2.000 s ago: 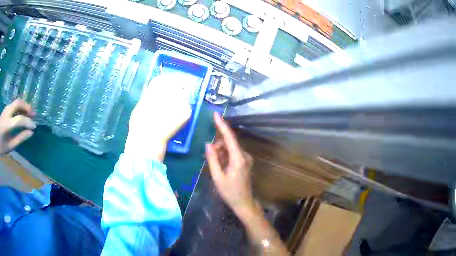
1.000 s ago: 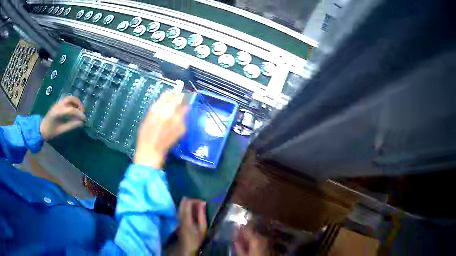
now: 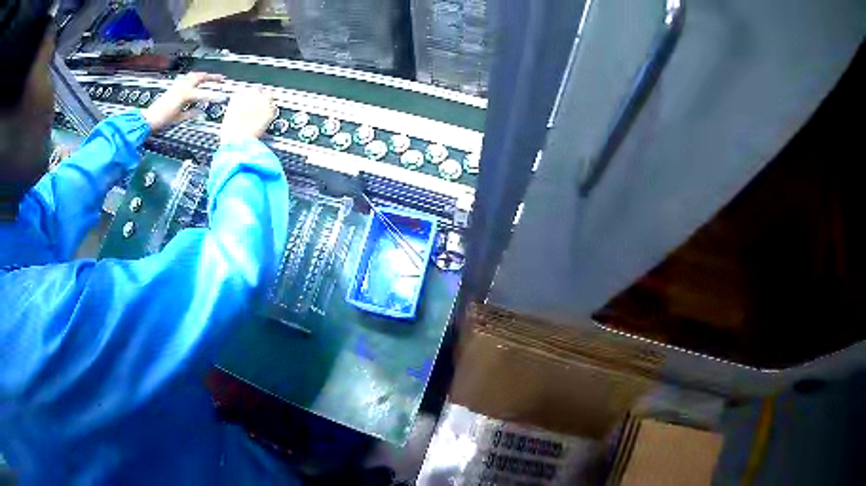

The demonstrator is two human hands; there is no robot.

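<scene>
Neither of my hands is in view. Nearest in front of me at the bottom lies a shiny pale sheet or tray (image 3: 456, 456) with rows of small dark marks. Brown cardboard (image 3: 532, 375) stands just behind it. On the green bench (image 3: 351, 380) is a blue bin (image 3: 385, 311) with a thin long item across it. A clear pocketed tray (image 3: 313, 252) lies left of the bin, partly hidden by another person's sleeve (image 3: 242, 214).
The other person's hands reach over a conveyor (image 3: 418, 109) with rows of round units (image 3: 375, 149). Several discs (image 3: 136, 203) lie at the bench's left end. A large grey panel (image 3: 570, 247) with a handle fills the right. Another tan carton (image 3: 669, 456) stands bottom right.
My hands, low in the earlier views, have left the picture. The other person's hands have moved from the tray and bin to the conveyor. More grey panel and the pale sheet show now.
</scene>
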